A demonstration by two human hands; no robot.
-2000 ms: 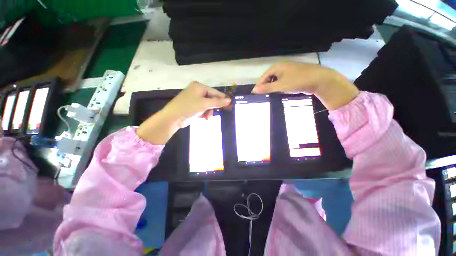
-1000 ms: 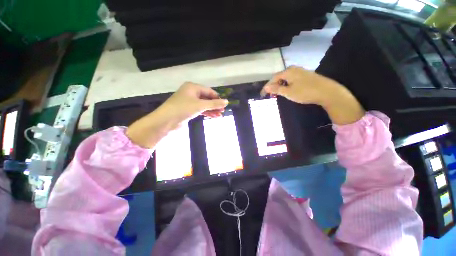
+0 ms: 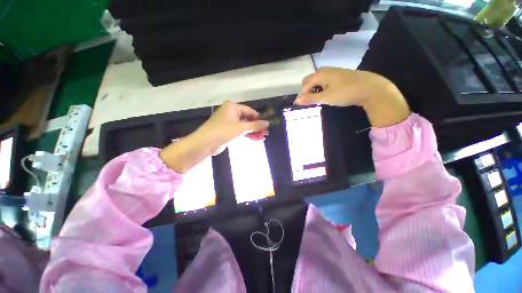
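A black phone tray [image 3: 129, 130] holds three phones with bright white screens. My left hand [image 3: 237, 126] pinches a small dark and yellow-green test plug [image 3: 271, 115] above the top of the middle phone [image 3: 250, 169]. My right hand [image 3: 332, 90] is at the top edge of the right phone [image 3: 305, 143], thumb and fingertips close together; whether they hold something is too small to tell. The left phone [image 3: 196, 182] lies partly behind my left forearm. A thin white cord [image 3: 267, 236] looped in a bow hangs at the tray's near edge.
Tall stacked black trays [image 3: 240, 37] stand behind the work tray on a pale board [image 3: 189, 90]. Another tray stack [image 3: 423, 63] stands at right. A white power strip [image 3: 67, 140] with plugs is at left. A tray with several lit phones [image 3: 497, 189] is at lower right.
Over the two seconds the view has shifted right, so the tray sits further left in the picture. My right hand has moved from near the middle phone to the right phone's top. My left hand still pinches the plug.
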